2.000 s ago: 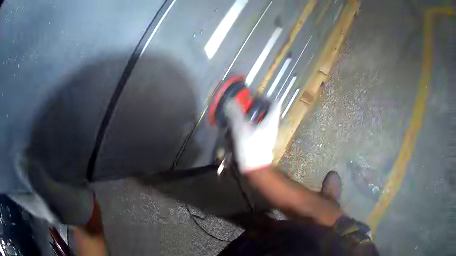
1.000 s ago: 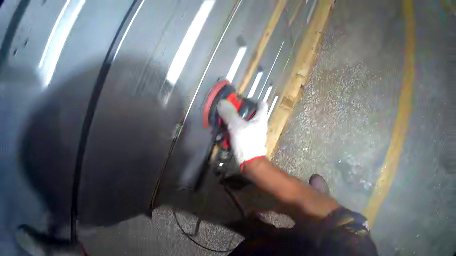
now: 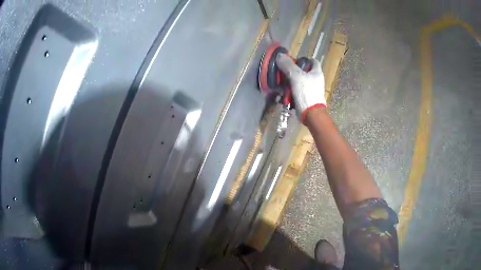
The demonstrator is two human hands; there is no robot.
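My right hand (image 3: 306,84), in a white knit glove with a red cuff edge, is closed around a red and black disc sander (image 3: 276,68). The sander's round reddish pad faces left, at the side of the stacked grey metal panels (image 3: 211,68); whether it touches is hard to tell. A shiny silver fitting (image 3: 283,120) hangs below the sander. Recessed pockets with small dark holes show in the panel faces, a large one (image 3: 31,126) at left and a smaller one (image 3: 163,158) at centre. My left hand is not in view.
Tan wooden spacer strips (image 3: 245,164) lie between panel layers. A pale wooden pallet (image 3: 287,192) sits under the stack. The speckled concrete floor (image 3: 369,105) with a yellow line (image 3: 423,105) is at right. A shoe tip (image 3: 325,252) shows at the bottom. A dark shadow covers the lower left panels.
My right hand and the sander have moved up and right in the picture, farther along the stack. The view has shifted and shows more recessed pockets. My left hand has left the picture.
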